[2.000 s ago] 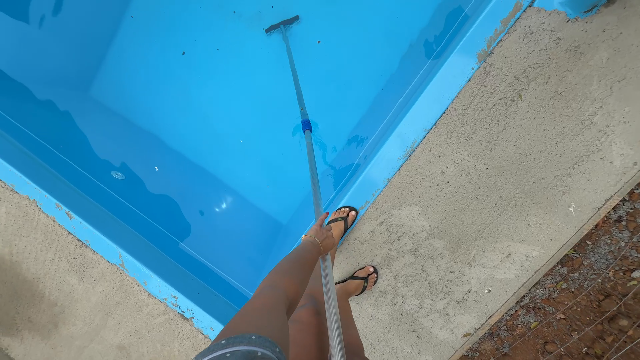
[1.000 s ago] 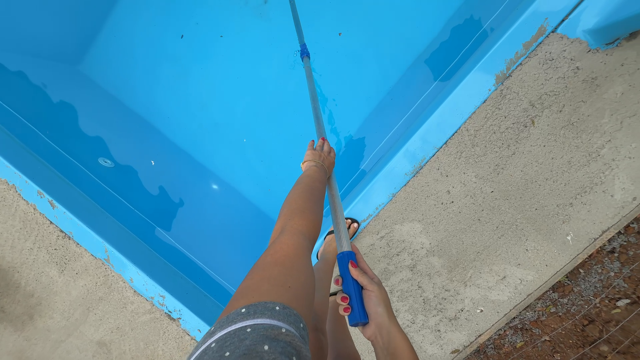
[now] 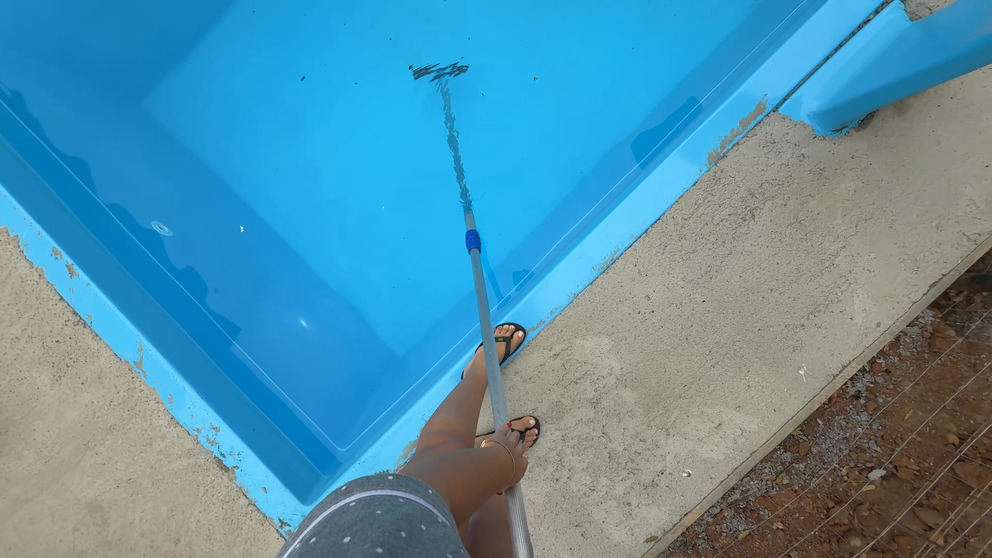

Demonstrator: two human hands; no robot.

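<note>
My left hand (image 3: 508, 457), with a thin bracelet at the wrist, is closed around a grey metal telescopic pole (image 3: 482, 294). A blue locking collar (image 3: 473, 241) joins the pole's sections just above the water. Below the surface the pole looks broken up by ripples and ends in a dark, wide brush-like head (image 3: 439, 71) under the water. The pole's near end runs out of the bottom of the view, and my right hand is not seen. My feet in black flip-flops (image 3: 508, 343) stand at the pool's edge, one on the blue rim and one on concrete.
A blue pool (image 3: 310, 194) with peeling rim paint (image 3: 736, 132) holds water with small dark specks. A round fitting (image 3: 162, 229) sits in its left wall. Rough concrete (image 3: 666, 325) borders it. A blue raised structure (image 3: 868, 85) stands upper right; wires cross leafy soil (image 3: 922, 465) lower right.
My left hand has come back toward my body, still on the pole. The right hand, which held the blue end grip one second ago, has left the view. The brush head shows again.
</note>
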